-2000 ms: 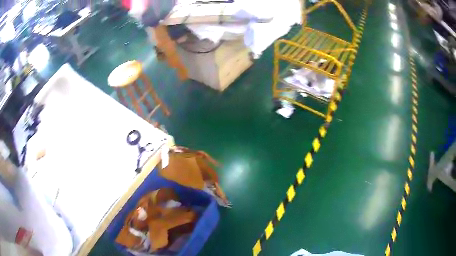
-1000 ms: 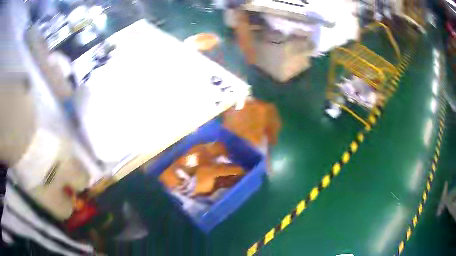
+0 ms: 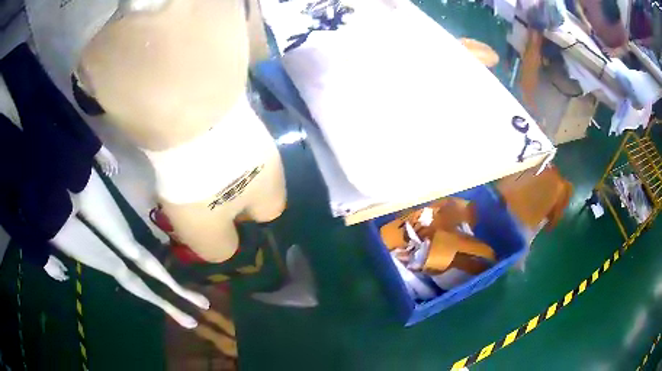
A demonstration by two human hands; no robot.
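Neither of my hands shows in the head view. Nearest in front stands a beige mannequin torso [image 3: 167, 80] with a white band around its hips and dark printed marks on it. A white-topped table [image 3: 428, 94] with a wooden edge is to its right. A pair of black scissors [image 3: 528, 148] lies near the table's right corner. A blue plastic bin [image 3: 464, 292] sits on the floor below the table edge, holding tan and white cut pieces [image 3: 456, 250].
A white mannequin in dark clothing [image 3: 54, 156] stands at the left. A tan piece [image 3: 537, 196] hangs beside the bin. A yellow trolley [image 3: 635, 181] is at the right. Yellow-black tape [image 3: 552, 311] crosses the green floor. A round stool [image 3: 479, 52] is behind the table.
The view has turned left. The table, bin and trolley have shifted right in the picture, and the two mannequins now show at the left.
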